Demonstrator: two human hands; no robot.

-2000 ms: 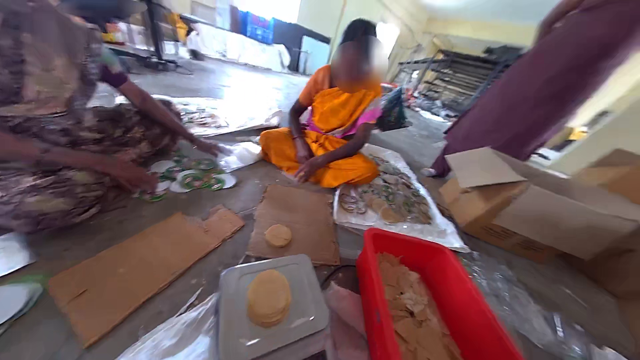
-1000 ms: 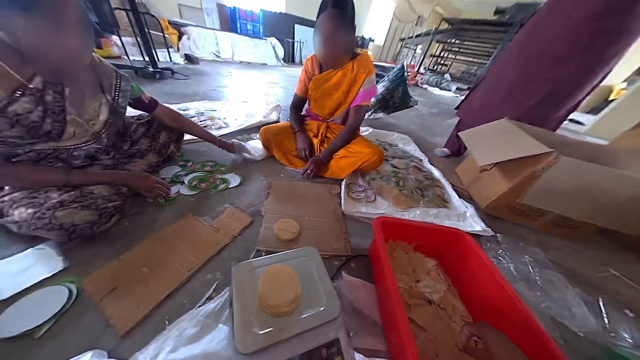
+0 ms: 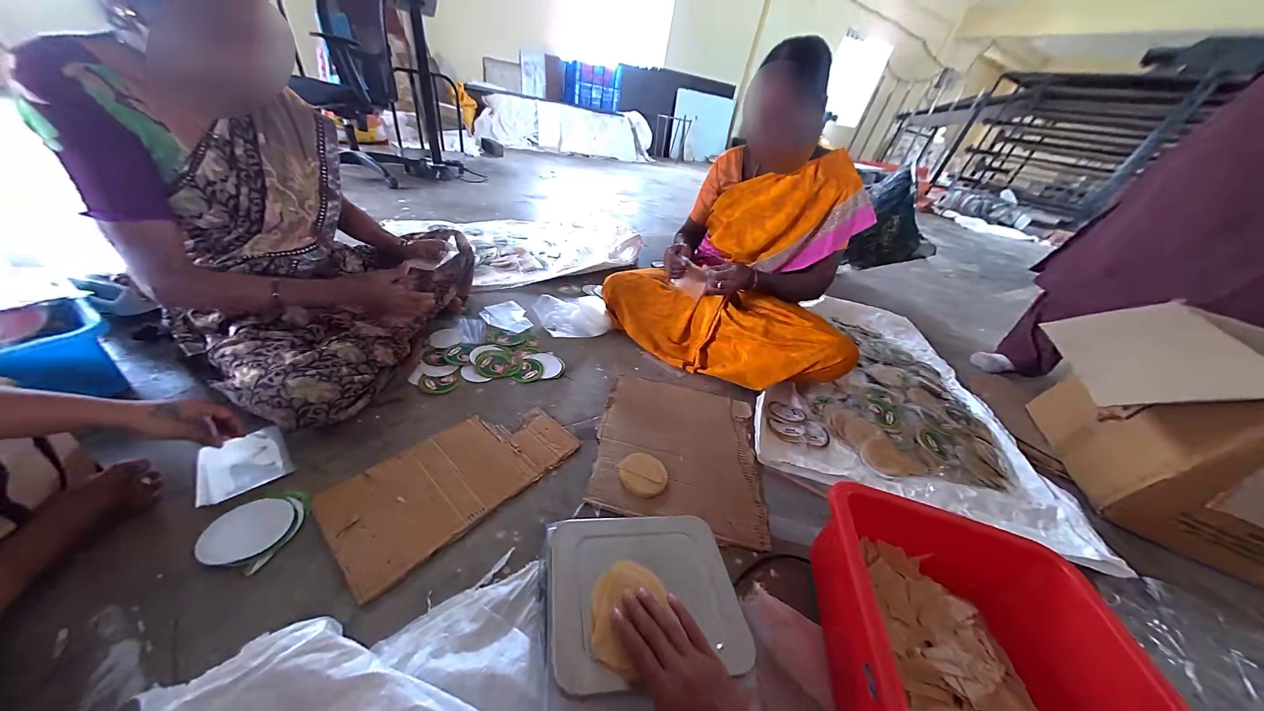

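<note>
My right hand lies palm down over a stack of thin round tan discs, which look like papads, on the grey platform of a scale. Its fingers point up and left across the top disc; the thumb is hidden. A smaller tan stack sits just beyond, on a cardboard sheet. To the right of the scale, a red plastic tub holds a heap of tan broken pieces. My left hand is out of view.
Two people sit opposite; another person's hand is at left, near white-and-green round labels. More labels lie mid-floor. A cardboard piece, a white sheet with packets, an open carton and plastic sheeting surround the scale.
My right hand has moved from the red tub onto the stack on the scale. The person in orange now holds up a clear packet. Another person's hand has come in at left.
</note>
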